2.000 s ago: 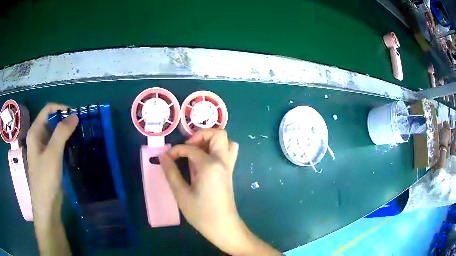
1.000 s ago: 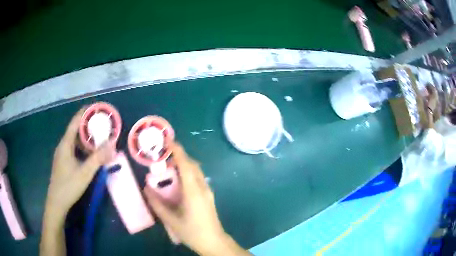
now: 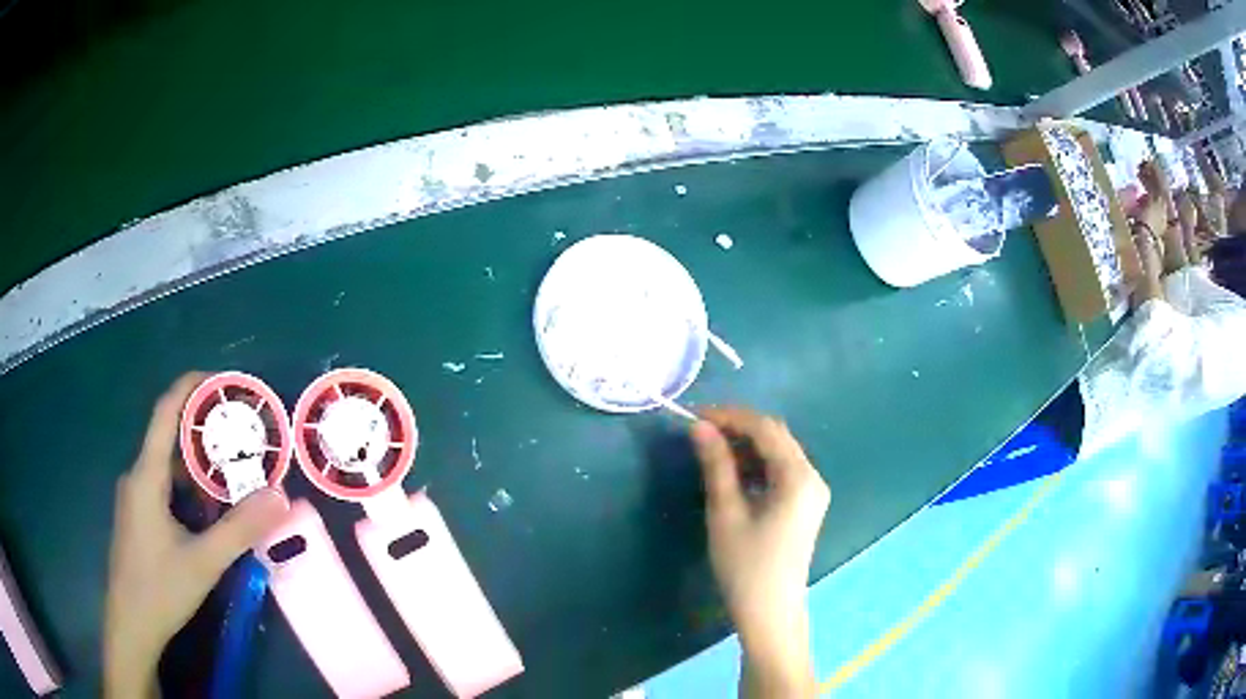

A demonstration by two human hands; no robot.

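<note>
Two pink handheld fans lie side by side on the dark green bench, heads touching, white hubs facing up. My left hand (image 3: 185, 533) is around the head of the left fan (image 3: 321, 594), thumb at its neck. The right fan (image 3: 444, 594) lies beside it, untouched. The round white paste dish (image 3: 622, 321) is at the centre. My right hand (image 3: 765, 512) pinches the end of a thin white applicator stick (image 3: 675, 407) that rests on the dish's near rim. A second stick (image 3: 726, 351) leans at the dish's right edge.
A blue tray (image 3: 241, 621) is partly hidden under my left hand. Another pink handle (image 3: 25, 635) lies at the far left. A white tub (image 3: 909, 219) and a cardboard box (image 3: 1073, 239) stand at the right. A pale rail (image 3: 492, 157) runs behind. Other workers' hands (image 3: 1155, 219) show at far right.
My right hand has left the right fan and moved right to the stick at the dish. My left hand stays at the left fan's head. The camera view has shifted to the right.
</note>
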